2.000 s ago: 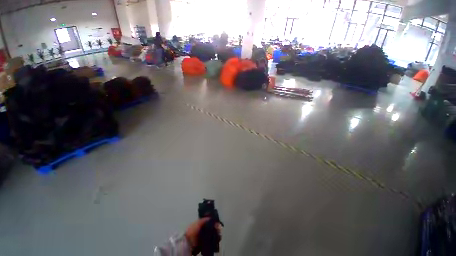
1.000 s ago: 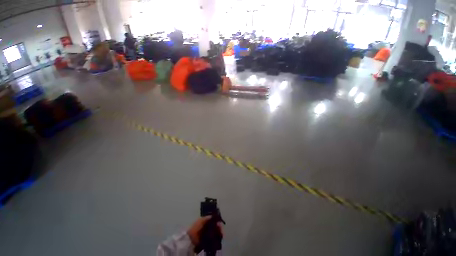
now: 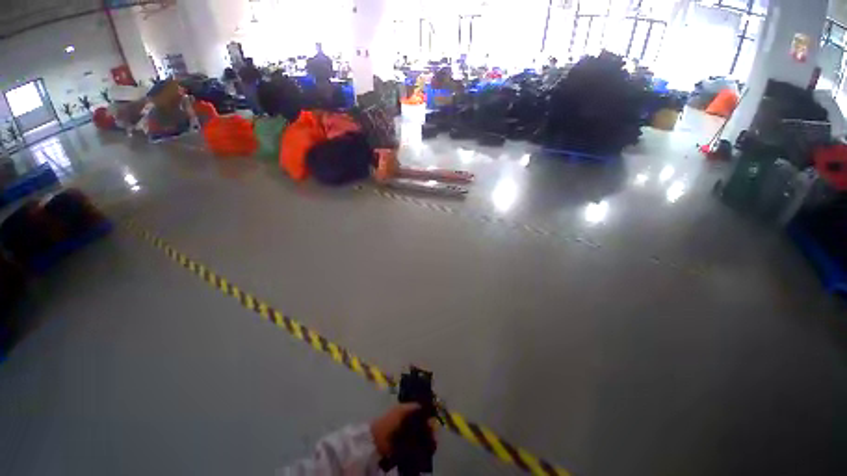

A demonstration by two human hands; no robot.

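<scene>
My left hand (image 3: 397,431), in a pale sleeve, reaches in from the bottom edge near the middle. It is shut on a bundle of black webbing straps (image 3: 416,448). The clump is dark, upright and uneven, and sticks up above my thumb and out below the hand. The lower end of the bundle is near the picture's bottom edge. My right hand is out of the picture.
Yellow-black tape (image 3: 269,312) crosses the glossy floor. A pallet truck (image 3: 436,175) stands beside orange sacks (image 3: 297,147). Dark goods (image 3: 594,107) are heaped beyond. Palletised goods (image 3: 70,212) stand left; a green bin (image 3: 748,178) stands right. People are far off.
The view has moved forward and swung right. The floor tape is now closer and passes behind the bundle, and the large dark pile at left has mostly left the picture. My left hand still holds the bundle.
</scene>
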